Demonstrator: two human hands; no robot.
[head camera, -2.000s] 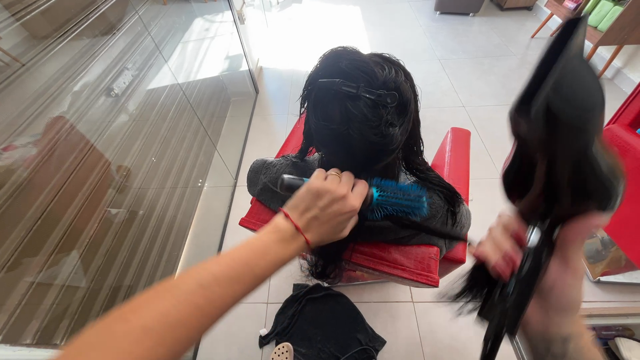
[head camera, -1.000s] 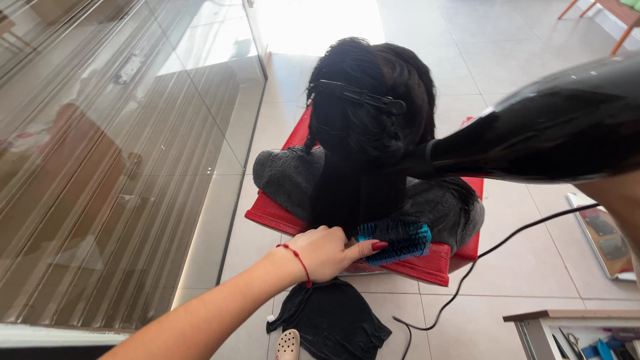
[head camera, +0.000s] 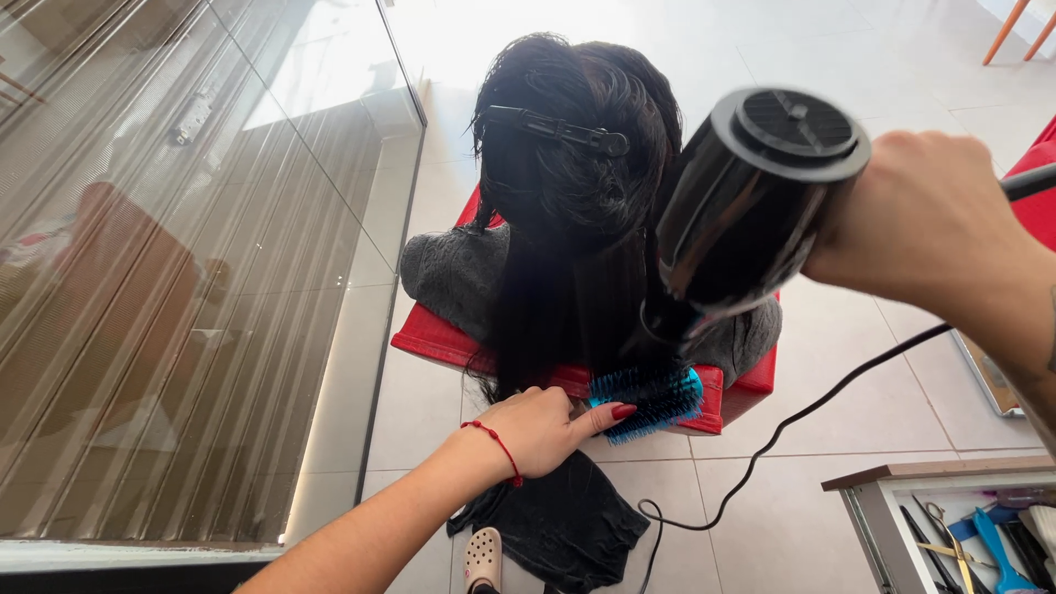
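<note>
A person with long black hair (head camera: 569, 173) sits in a red salon chair (head camera: 445, 334), seen from behind and above. A black hair clip (head camera: 561, 130) holds the upper hair. My left hand (head camera: 536, 429) grips a blue round hairbrush (head camera: 648, 403) at the ends of a hanging section, its handle hidden by my fingers. My right hand (head camera: 916, 214) is closed around a black hair dryer (head camera: 742, 214), whose grip is mostly hidden. The dryer's nozzle points down, just above the brush bristles. A dark grey towel (head camera: 458, 276) covers the person's shoulders.
The dryer's cord (head camera: 813, 404) loops down to the tiled floor. An open drawer (head camera: 891, 528) at lower right holds scissors (head camera: 949, 536), brushes and other tools. Black cloth (head camera: 569, 528) lies below the chair beside a beige clog (head camera: 483, 557). A glass partition (head camera: 206, 247) stands at left.
The dryer, held upright at the right two seconds ago, is now over the hair with its nozzle down by the brush. The brush has moved from the upper back down to the hair ends.
</note>
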